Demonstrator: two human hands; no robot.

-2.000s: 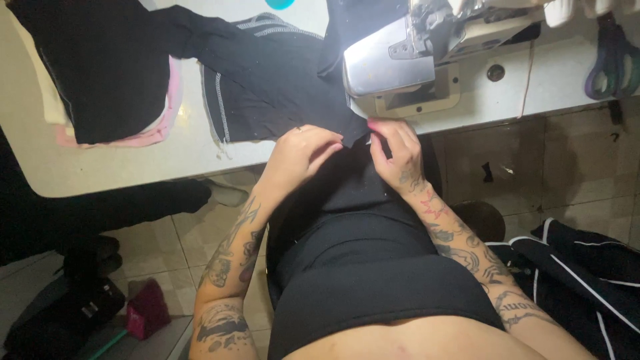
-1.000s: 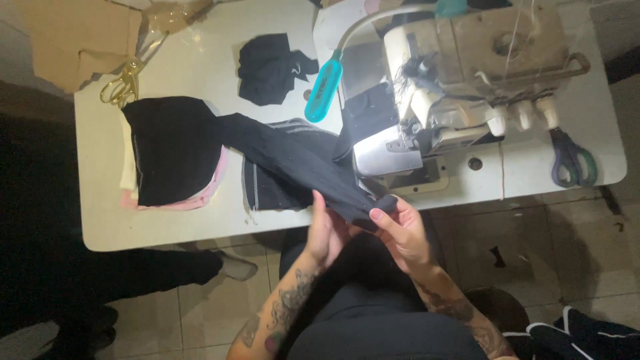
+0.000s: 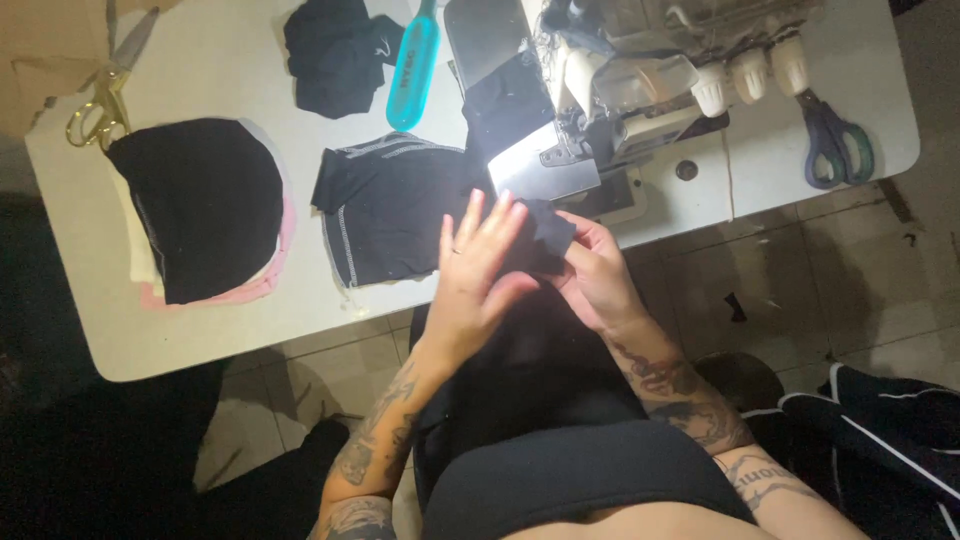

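A piece of black fabric (image 3: 551,232) is pinched in my right hand (image 3: 600,274), at the table's front edge just below the sewing machine's metal plate (image 3: 536,165). My left hand (image 3: 480,274) is spread, palm down, its fingertips at the left side of that fabric; whether they press on it is unclear. Left of my left hand lies a black fabric piece with pale overlock stitching (image 3: 397,217). The industrial sewing machine (image 3: 645,82) stands above my hands, its lamp lighting the plate, with more black fabric (image 3: 510,105) beside it.
Black fabric (image 3: 210,202) lies over pink and cream pieces at the left, near gold-handled scissors (image 3: 112,94). A crumpled black cloth (image 3: 334,56) and a turquoise lamp head (image 3: 414,71) are farther back. Dark-handled scissors (image 3: 836,142) lie right. Black garments with white piping (image 3: 862,442) sit lower right.
One second ago both hands held the long black fabric; now my left hand is spread open at its side. The long strip that reached the left stack is no longer stretched across the table.
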